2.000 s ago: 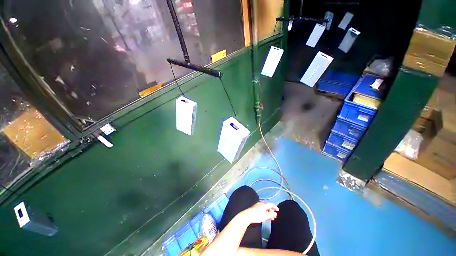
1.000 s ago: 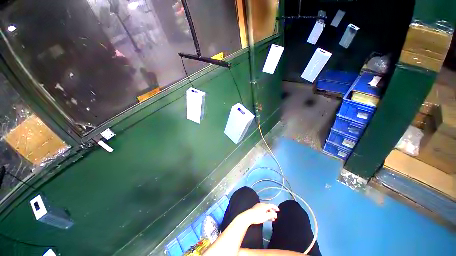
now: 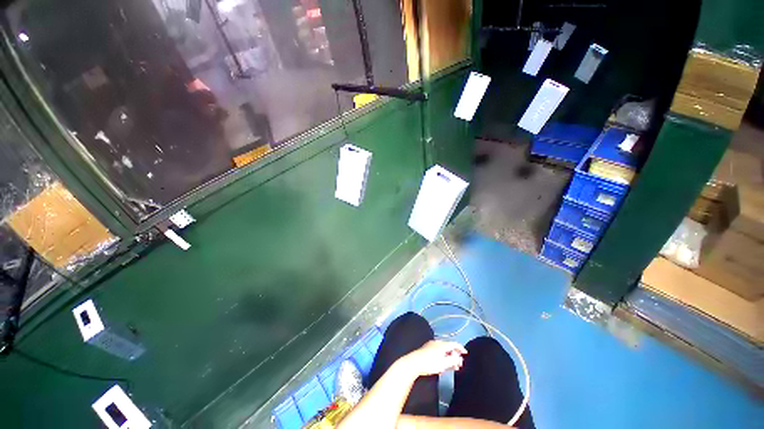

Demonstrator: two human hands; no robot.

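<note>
White box-shaped housings hang in front of me. One housing (image 3: 437, 204) hangs centrally with a dark slot in its top end, and another (image 3: 353, 174) hangs to its left. A dark hanger bar (image 3: 379, 91) is above them. Two more housings, one upper (image 3: 109, 332) and one lower (image 3: 120, 409), hang at the lower left, the lower one cut off by the edge. My left hand (image 3: 437, 358) rests over my knees, fingers loosely bent, with no object visible in it. My right forearm crosses the bottom edge; my right hand is not visible. Neither hand touches a housing.
A pale hose (image 3: 521, 369) lies looped on the blue floor, passing my right knee. A blue crate (image 3: 312, 392) with yellow items is beside my left leg, along the green wall (image 3: 251, 293). More housings (image 3: 543, 106) hang farther back. Stacked blue bins (image 3: 584, 216) stand by the green pillar (image 3: 649, 197).
The central pair of housings and their bar have moved right. The lower-left housing has moved right and up, and another has come into view below it. My left hand has stayed nearly still.
</note>
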